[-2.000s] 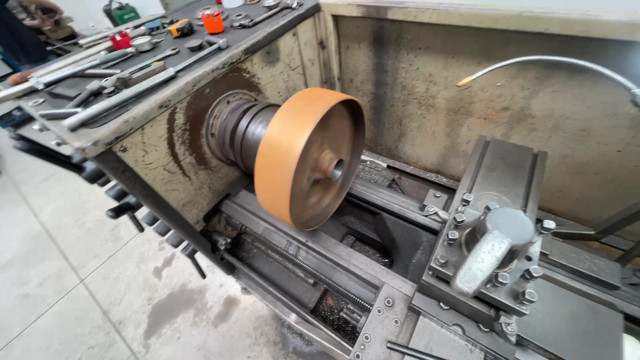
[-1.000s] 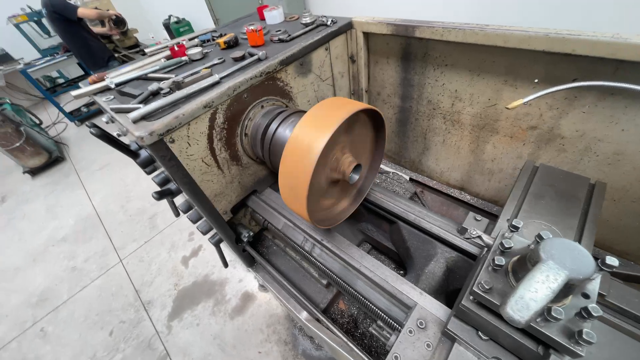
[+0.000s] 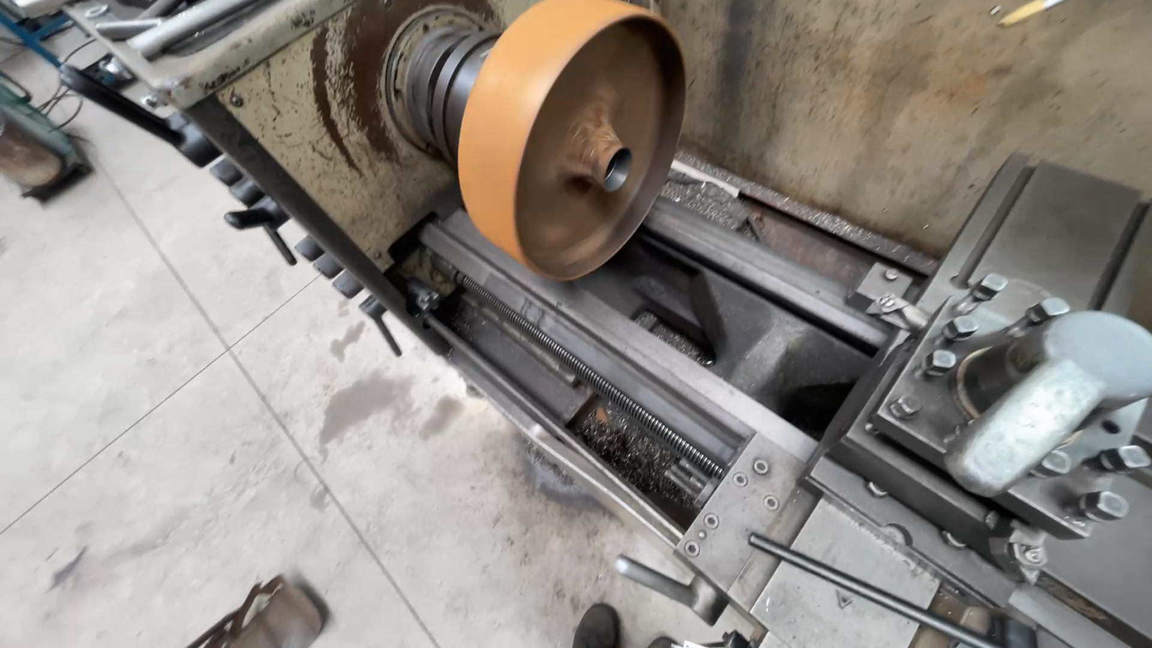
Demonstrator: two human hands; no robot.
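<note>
Neither my left hand nor my right hand is in view. A metal lathe fills most of the picture. At its spindle, an orange-brown wheel [image 3: 504, 135] with a hollow hub [image 3: 616, 169] is mounted on the dark chuck [image 3: 441, 90]; its face looks blurred. The tool post, with a grey lever handle [image 3: 1026, 432] and several square-headed bolts, stands on the cross slide at the right. The threaded lead screw [image 3: 594, 378] runs along the front of the bed toward the carriage [image 3: 747, 486].
Black control levers [image 3: 256, 216] line the headstock's front edge. A carriage handle [image 3: 661, 580] and a long dark rod [image 3: 864, 589] stick out near the bottom. Metal chips lie in the bed. On the concrete floor are a dark shoe [image 3: 597, 625], a brown object [image 3: 270, 616] and wet stains.
The view has tilted down toward the bed and floor. The person at the back and most of the tools on the headstock have left the picture. The wheel remains on the spindle.
</note>
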